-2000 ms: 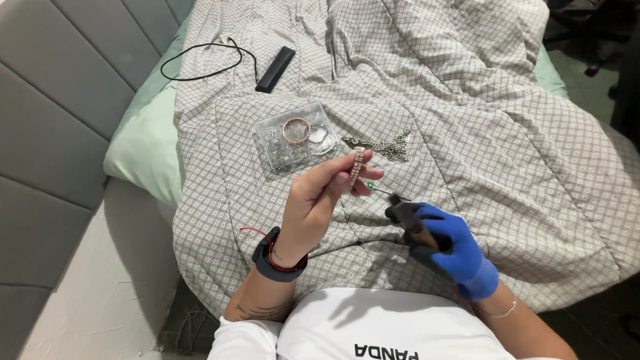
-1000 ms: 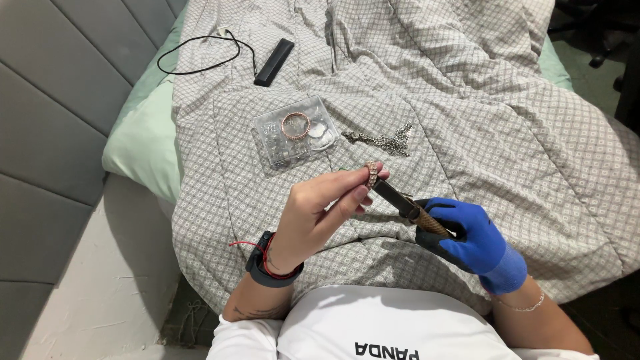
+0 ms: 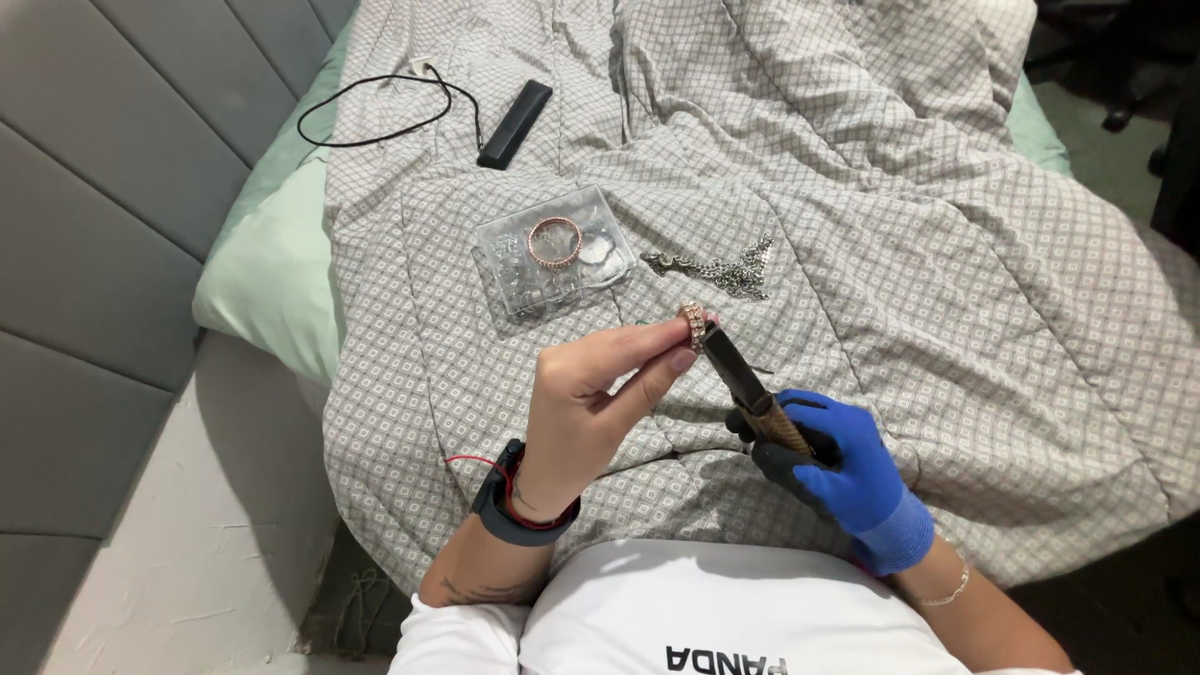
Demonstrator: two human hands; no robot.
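Observation:
My bare left hand pinches a rhinestone-studded, rose-gold-coloured piece of jewellery between thumb and fingertips. In my right hand, which wears a blue and black glove, is a dark tool with a brown textured grip, perhaps pliers or a multitool. Its tip meets or overlaps the right side of the jewellery; whether it grips it cannot be told. A thin metal rod shows beside the tool. Beyond my left hand a clear plastic case holds small metal parts, with a rose-gold-coloured ring-shaped band on it.
A silver-coloured metal chain lies right of the case on the patterned quilt. Farther back are a black bar-shaped object and a black cord loop. A pale green pillow or cushion and a grey padded panel border the left.
Two seconds ago the tool's tip was apart from the jewellery, with a rod bearing a green bit reaching toward it. Now the tool's dark end is up at the jewellery.

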